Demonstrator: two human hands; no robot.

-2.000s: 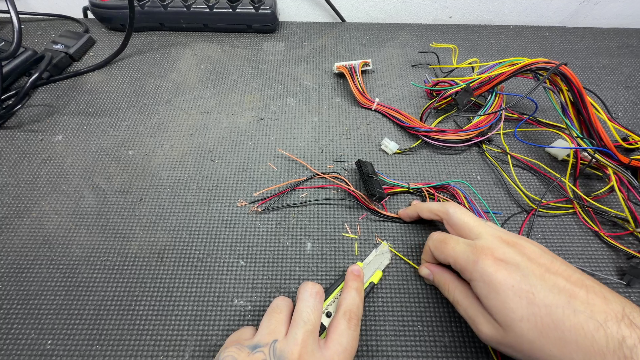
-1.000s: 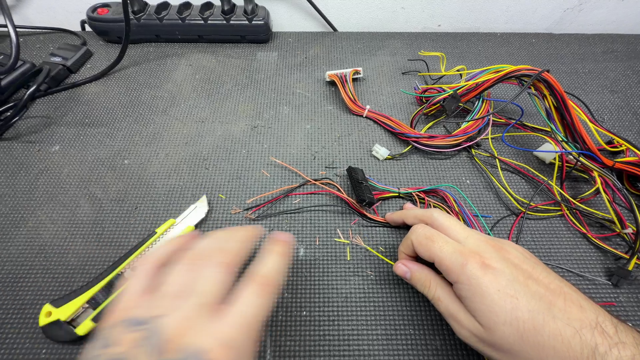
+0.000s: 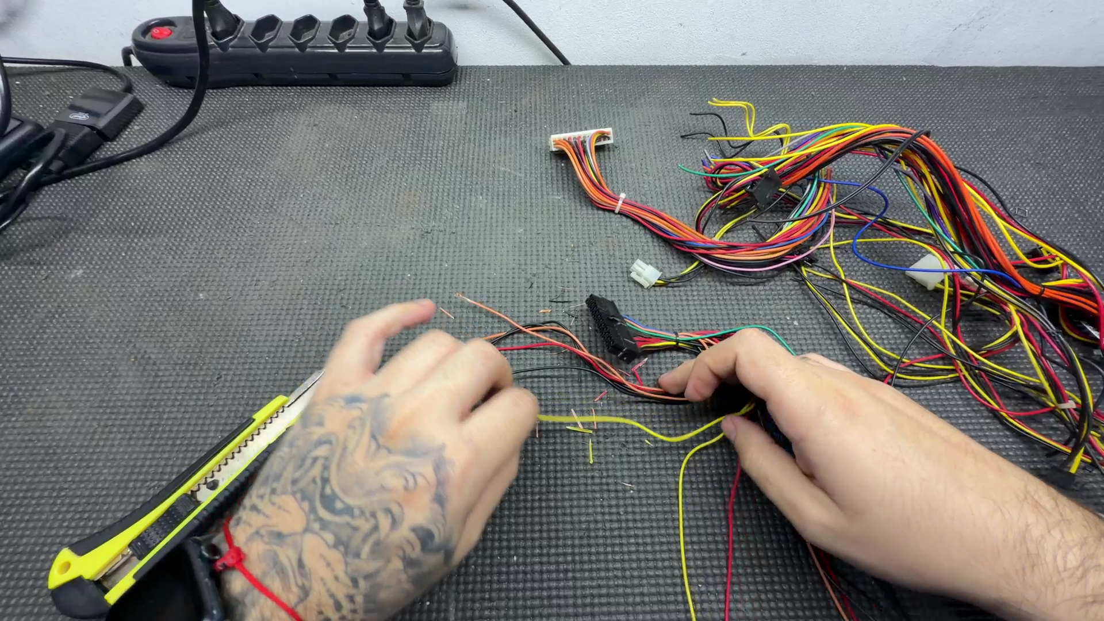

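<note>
My left hand (image 3: 405, 440) is over the ends of a group of wires, with a yellow wire (image 3: 617, 421) running to its fingers; whether they pinch it is hidden. My right hand (image 3: 819, 440) holds the wires between thumb and fingers, just right of a black multi-pin connector (image 3: 612, 328). Red, black and orange wires (image 3: 586, 355) stretch left from its fingertips. A second yellow wire (image 3: 683, 509) and a red wire hang toward the front edge. The yellow and black utility knife (image 3: 185, 509) lies left of my left hand, blade out, its tip beside the hand.
A tangled wire harness (image 3: 940, 172) covers the right side, with a white connector (image 3: 582, 140) at one end and a small white plug (image 3: 644, 273). Short wire scraps (image 3: 591, 448) lie on the ribbed mat. A black power strip (image 3: 293, 53) and black cables (image 3: 95, 121) are at the back left.
My left hand has let go of the utility knife, which now lies at the left, and has moved to the wire ends. The yellow wire now reaches farther left.
</note>
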